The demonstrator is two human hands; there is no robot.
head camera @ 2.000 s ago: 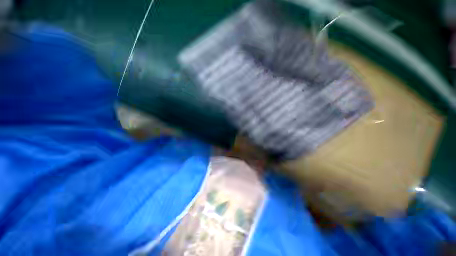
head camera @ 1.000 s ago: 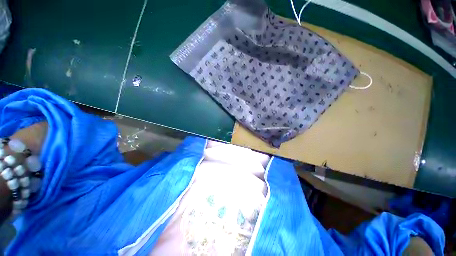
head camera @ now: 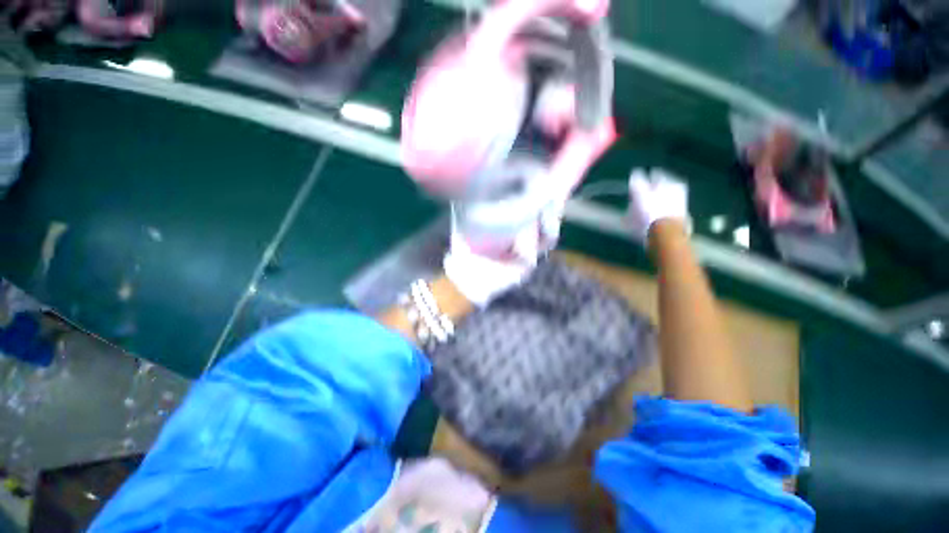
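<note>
My left hand [head camera: 494,260], in a thin white glove, holds up a pink and pale grey headset [head camera: 465,115] by its lower part, above the bench. The headset is blurred. My right hand [head camera: 658,198], also white-gloved, is closed at the end of a thin white cable [head camera: 604,189] that runs toward the headset. The plug is not visible. A grey printed bag [head camera: 541,359] lies below my hands, partly over a tan cardboard sheet [head camera: 765,349].
A green bench [head camera: 146,208] has a curved white rail [head camera: 260,121] behind it. Beyond the rail, more pink headsets lie on grey bags, at the upper left [head camera: 297,29] and right [head camera: 796,193]. An open dark-edged box [head camera: 88,495] is on the floor at lower left.
Both hands have come into view over the bench. A headset is now in my left hand and the cable in my right. The view has shifted and shows more of the line beyond the rail.
</note>
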